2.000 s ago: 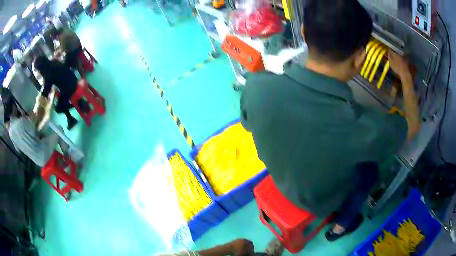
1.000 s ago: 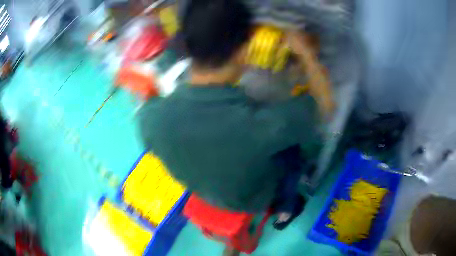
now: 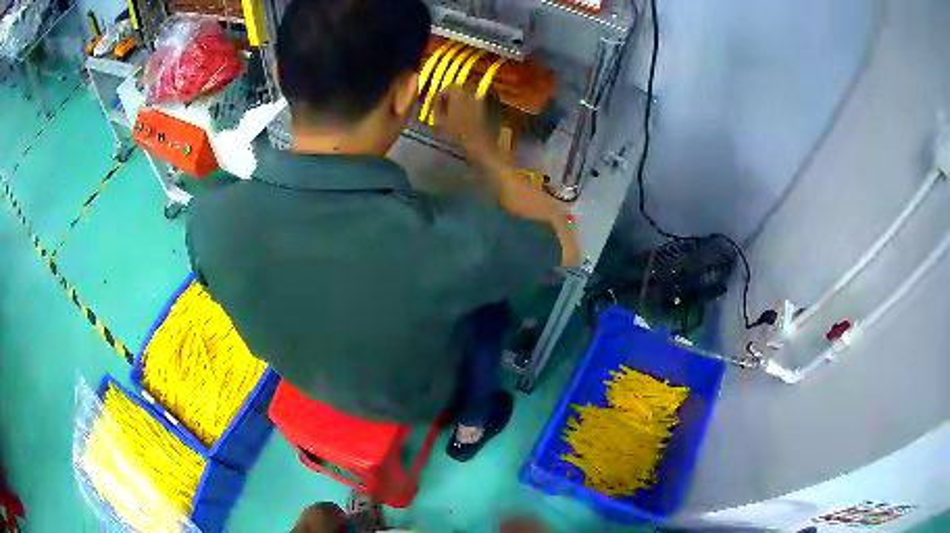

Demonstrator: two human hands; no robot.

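A brown shape that looks like my left hand [image 3: 321, 518] is cut off by the bottom edge. A blurred brown patch, possibly my right hand [image 3: 527, 524], shows farther right at that edge. What either holds cannot be told. In front of me a person in a dark green shirt [image 3: 323, 265] sits on a red stool [image 3: 339, 442], back to me. Their raised hand is at several curved yellow strips [image 3: 446, 71] on an orange-brown block [image 3: 526, 85] in the press. Their head and body hide part of the table.
Two blue bins full of yellow strips [image 3: 203, 364] stand left of the stool, the nearer under clear film [image 3: 99, 453]. A blue bin [image 3: 696, 390] with a loose heap stands right. A cart holds a red bag [image 3: 193, 65] and orange-red box [image 3: 172, 141]. Cables and white pipes [image 3: 870, 260] line the wall.
The view has swung right, showing the wall and whole right bin; the seated workers at left are out of view. The person's hand is still at the strips. My left forearm is out of view.
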